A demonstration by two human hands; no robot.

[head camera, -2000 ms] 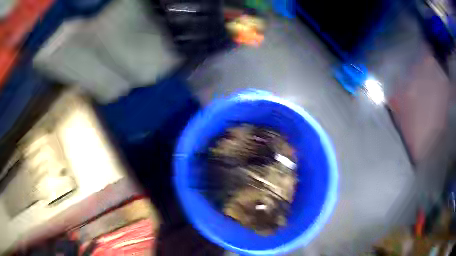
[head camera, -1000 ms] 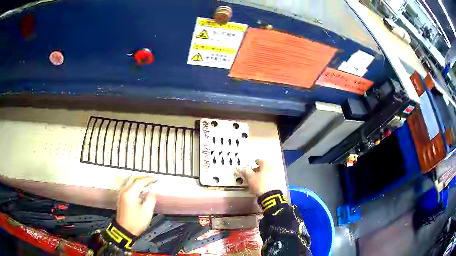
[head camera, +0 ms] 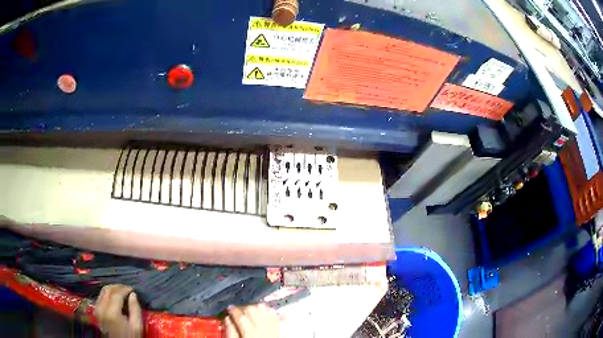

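Observation:
The pale cutting die with dark holes lies on the cream cutting board, its far edge partly hidden by the press beam. The black offcut web, with empty slots, extends left from the die. Many loose black strips lie in the trough before the board. My left hand is on the red-wrapped front ledge, fingers bent, cut off by the lower edge. My right hand is at the ledge's right end, also cut off. Whether either grips the ledge is unclear.
The dark blue press beam spans behind the board, with red buttons and warning labels. The blue scrap bin holds dark waste at the lower right. Pale panels and a black bar stand at the right.
The view moved from the bin to the press. Since one second ago, both hands have left the board and die and come down to the red ledge. The beam covers more of the die's far edge.

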